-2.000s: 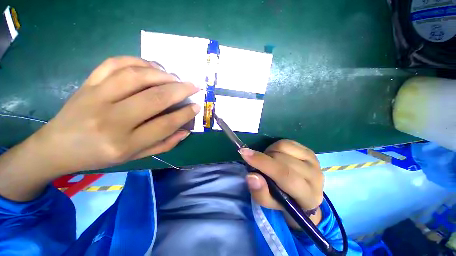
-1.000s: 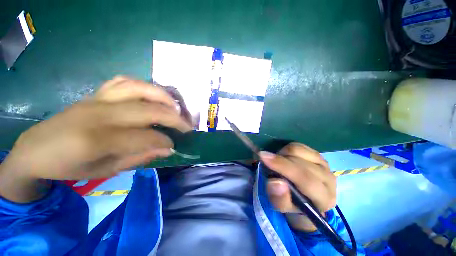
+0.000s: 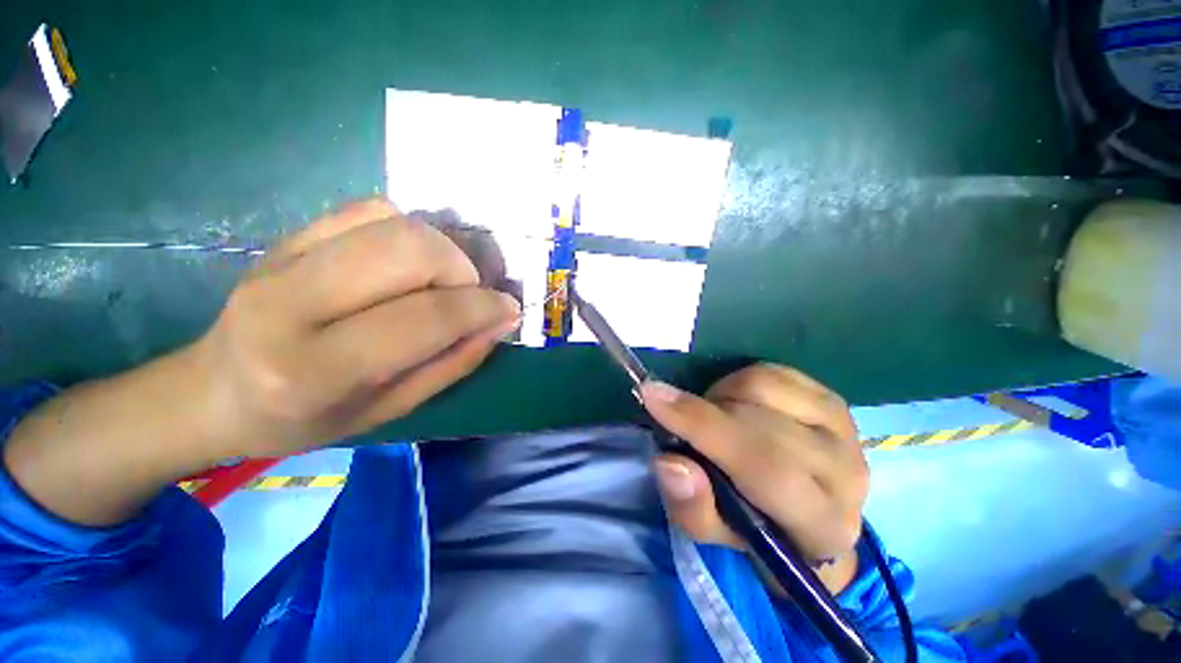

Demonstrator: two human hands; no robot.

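Note:
White pouch cells (image 3: pixel 654 181) lie flat on both sides of a narrow blue protection board (image 3: pixel 566 233) on the green bench. The board's lower end has a yellow-orange patch. My left hand (image 3: pixel 369 311) pinches thin solder wire (image 3: pixel 541 303) between thumb and fingers, over the lower left cell, and the wire reaches the yellow patch. My right hand (image 3: pixel 764 453) holds the soldering iron (image 3: pixel 745 518) like a pen. Its tip is at the right edge of the yellow patch. The left hand covers part of the left cells.
A loose grey cell (image 3: pixel 33 106) with a yellow-brown end lies at the far left. A black fan (image 3: pixel 1124 97) stands at the upper right. A whitish tub (image 3: pixel 1127 285) lies at the right. The front edge of the green bench (image 3: pixel 907 298) runs just before my body.
My left hand has pulled back, then come in again with the wire end at the yellow patch. The iron tip has lifted off to the right and returned to the board's edge.

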